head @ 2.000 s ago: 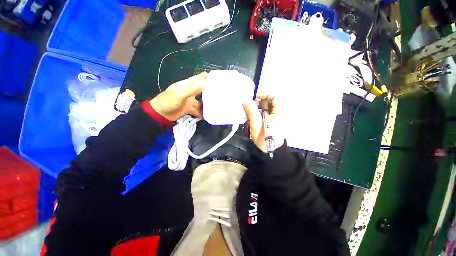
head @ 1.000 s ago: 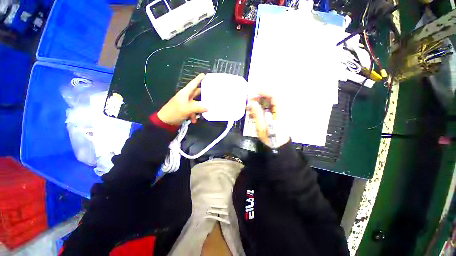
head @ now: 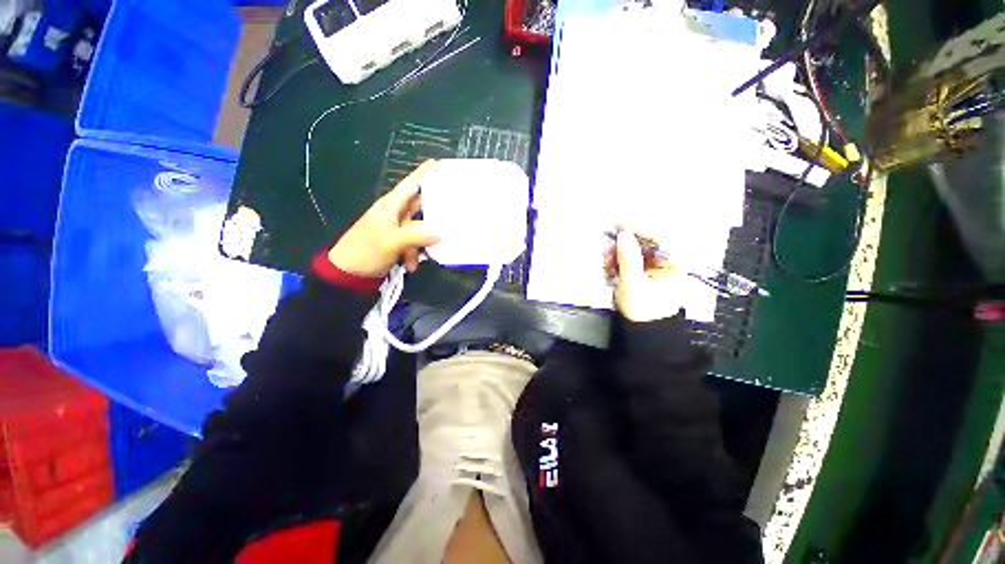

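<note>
My left hand grips the left side of a white rounded power unit, held level above the bench's near edge. Its thick white cord curves down from the unit to a looped bundle below my left hand. My right hand is over the lower part of the white record sheet and holds a thin pen. The pen points to the right, across the sheet's edge. The unit's underside and my left fingertips are hidden.
A white socket outlet strip and a thin pale wire lie at the back left. A blue bin with clear plastic bags is left of the bench. White leads and a yellow-handled tool lie at the right.
My right hand has left the power unit's side and moved right over the sheet; the pen now points right. My left hand still holds the unit. The view has shifted slightly.
</note>
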